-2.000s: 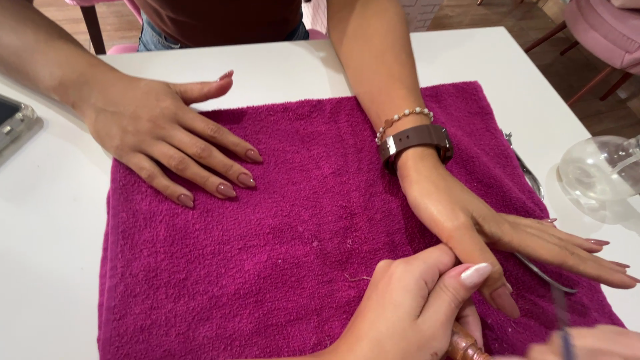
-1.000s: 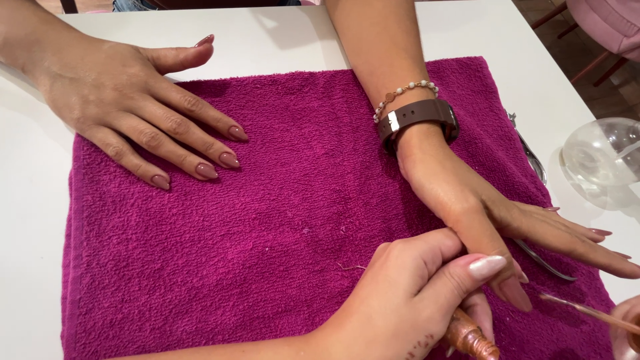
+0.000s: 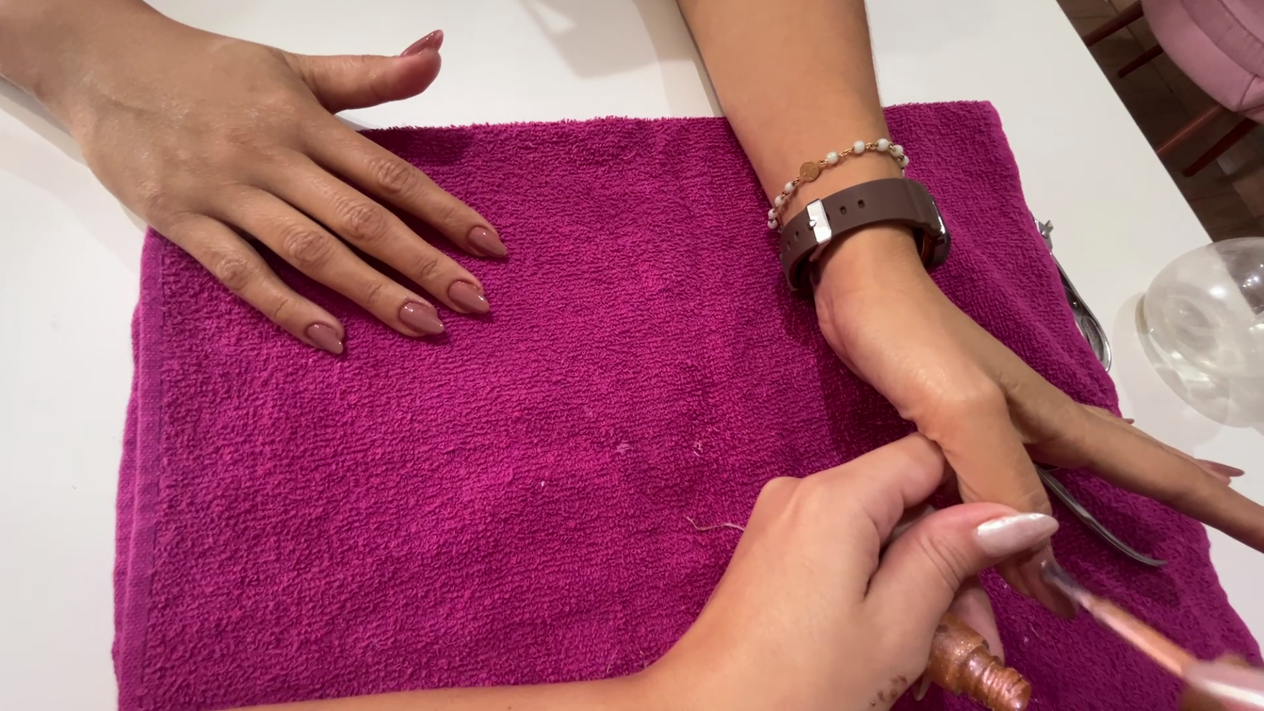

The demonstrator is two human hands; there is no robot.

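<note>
My left hand (image 3: 839, 563) grips the other person's thumb (image 3: 997, 469) between thumb and forefinger and also holds an uncapped nail polish bottle (image 3: 973, 662), glittery copper in colour. Only a blurred fingertip of my right hand (image 3: 1229, 683) shows at the lower right edge, on the nail polish brush (image 3: 1126, 624). The bristles meet the person's thumbnail (image 3: 1052, 588). That person's hand wears a brown-strapped watch (image 3: 869, 212) and a beaded bracelet (image 3: 834, 163). Their other hand (image 3: 267, 168), with glossy mauve nails, lies palm down on the magenta towel (image 3: 494, 513).
A clear rounded container (image 3: 1210, 331) stands on the white table (image 3: 1047, 59) at the right. A metal tool (image 3: 1081, 316) lies at the towel's right edge, and a thin curved metal piece (image 3: 1106, 523) rests on the towel. A pink chair (image 3: 1210, 44) is beyond the table.
The brush, held off to the right of the thumb one second ago, now touches the thumbnail. My left hand keeps hold of the thumb and bottle.
</note>
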